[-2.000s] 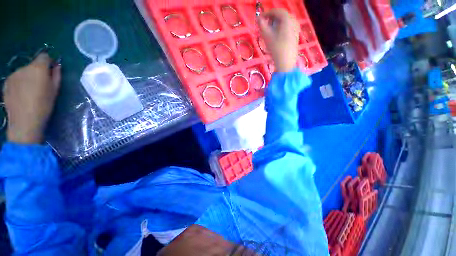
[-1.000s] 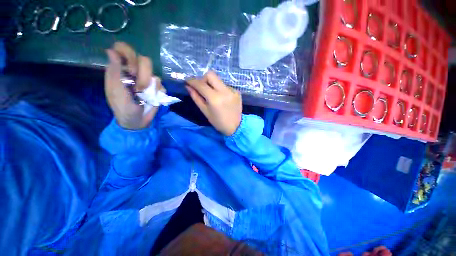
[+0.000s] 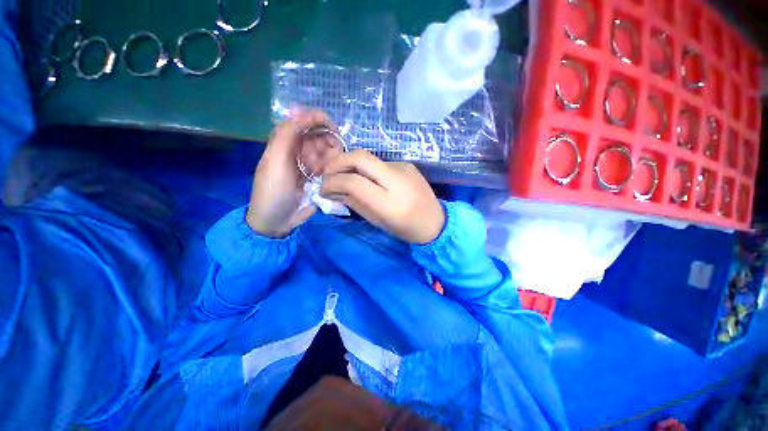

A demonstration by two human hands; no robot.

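Note:
My left hand (image 3: 282, 181) holds a shiny silver ring (image 3: 301, 160) upright in its fingers, in front of the bench edge. My right hand (image 3: 386, 192) meets it from the right and presses a small crumpled white cloth (image 3: 327, 202) against the ring's lower part. The fingertips of both hands partly hide the cloth and ring. Which fingers bear the cloth is hard to tell.
More silver rings (image 3: 200, 52) lie in a row on the green bench at upper left. A white bottle (image 3: 446, 69) stands on a clear plastic bag (image 3: 362, 99). A red compartment tray (image 3: 595, 133) with rings is at right, a white liner (image 3: 556, 252) below. Another person's blue sleeve (image 3: 72, 311) is at left.
My right hand has come back from the tray to the lap. Both hands have come together on the ring and cloth. The view has turned towards the bench.

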